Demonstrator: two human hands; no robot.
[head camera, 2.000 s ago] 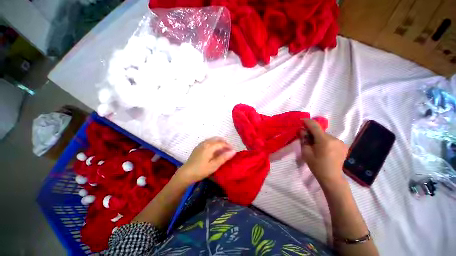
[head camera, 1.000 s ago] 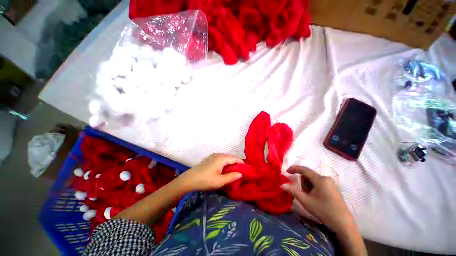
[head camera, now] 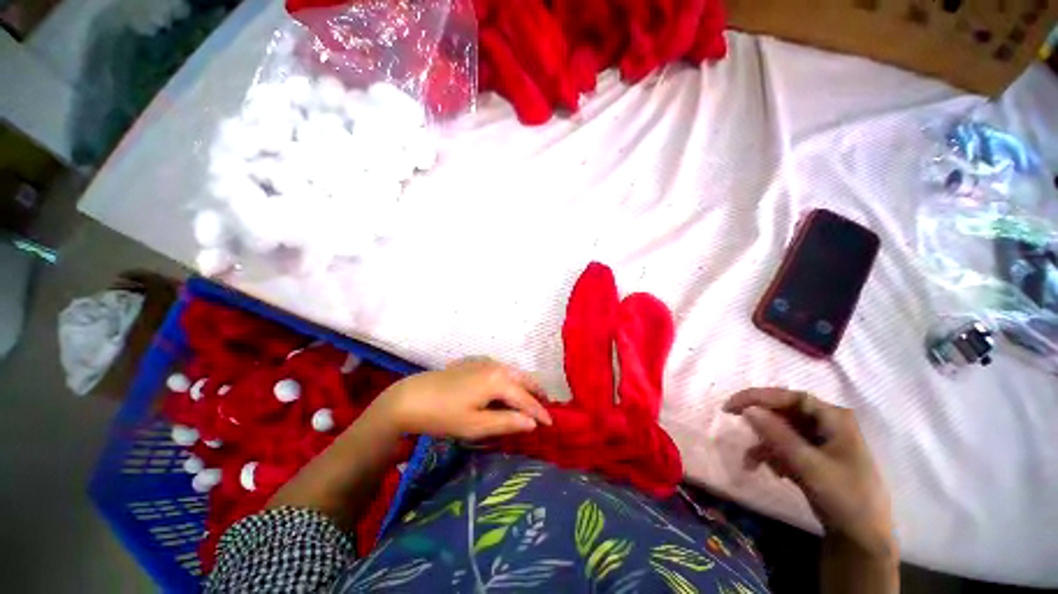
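A red plush piece (head camera: 615,435) lies at the table's near edge against my patterned apron, its two long lobes pointing away from me, side by side. My left hand (head camera: 470,400) is on the left end of the piece, with thumb and fingers closed on the fabric. My right hand (head camera: 806,447) is raised to the right of the piece, apart from it. Its thumb and fingertips are close together; a needle or thread is too small to make out.
A blue crate (head camera: 128,487) with red pieces and white pompoms stands at left. A clear bag of white pompoms (head camera: 308,174), a red plush pile (head camera: 603,46) and a cardboard box (head camera: 905,41) lie beyond. A phone (head camera: 819,282), a metal item (head camera: 961,346) and clear packet (head camera: 986,232) lie right.
The red piece has come closer to my apron, and its lobes have turned to point away from me. My right hand has let go of the lobes and moved off to the right.
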